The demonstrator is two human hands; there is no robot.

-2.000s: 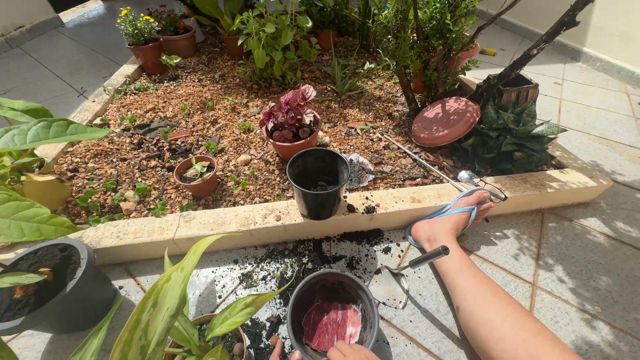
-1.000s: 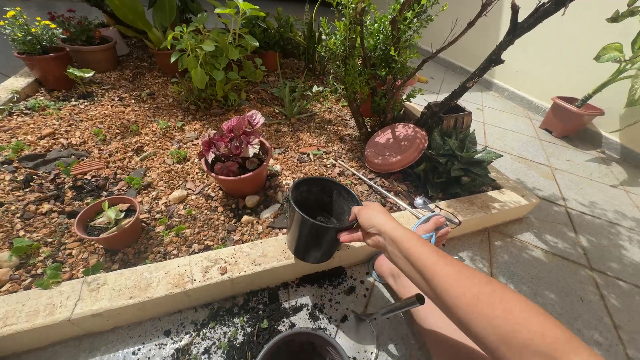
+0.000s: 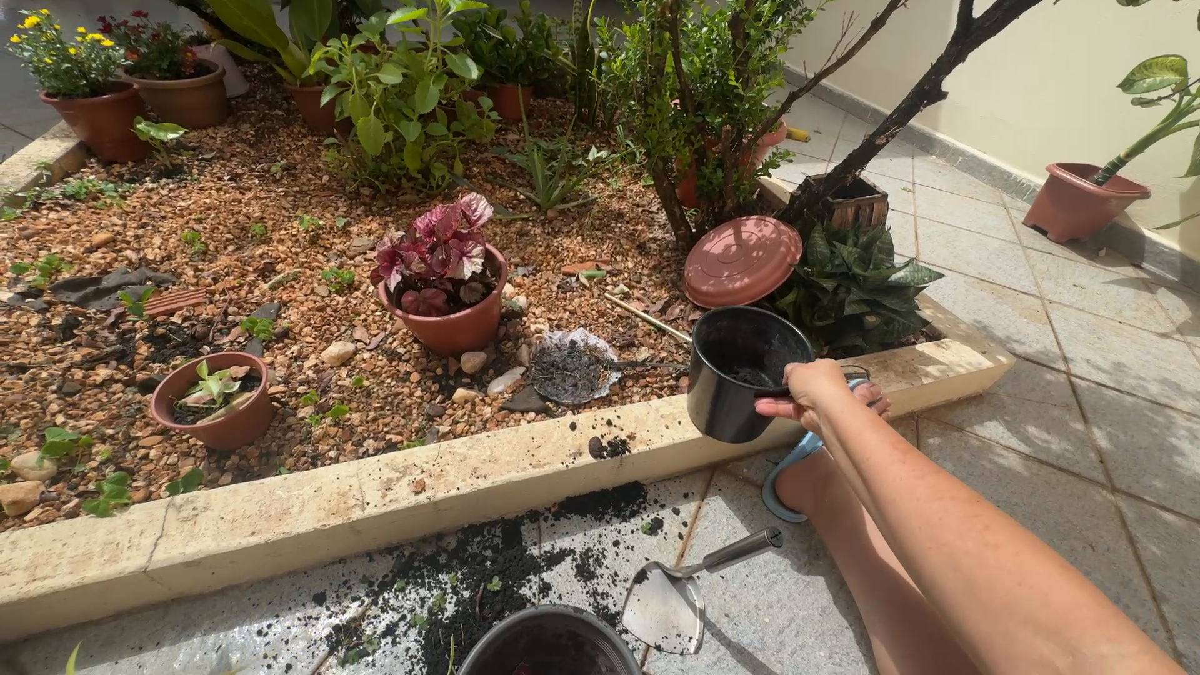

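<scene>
My right hand (image 3: 820,394) grips the rim of a black plastic pot (image 3: 741,375) and holds it, slightly tilted, over the bed's stone curb. A grey plastic pot (image 3: 551,647) stands on the tiles at the bottom edge, mostly cut off; its contents are hard to make out. Between the two lies a metal hand trowel (image 3: 666,605) on the tiles. Dark soil (image 3: 487,572) is scattered beside it. A terracotta-coloured pot with a pink-leaved plant (image 3: 459,309) sits in the bed, left of my hand. My left hand is out of view.
A stone curb (image 3: 309,502) edges the gravel bed. In the bed are a small potted seedling (image 3: 214,403), a mesh piece with dark soil (image 3: 572,367) and a reddish plastic saucer (image 3: 742,261). My sandalled foot (image 3: 797,478) is by the curb; dark branches (image 3: 881,112) reach up at the right.
The black pot stood on the curb two seconds ago; my right hand took hold of it and has moved it right, uncovering the mesh piece. The view has swung right.
</scene>
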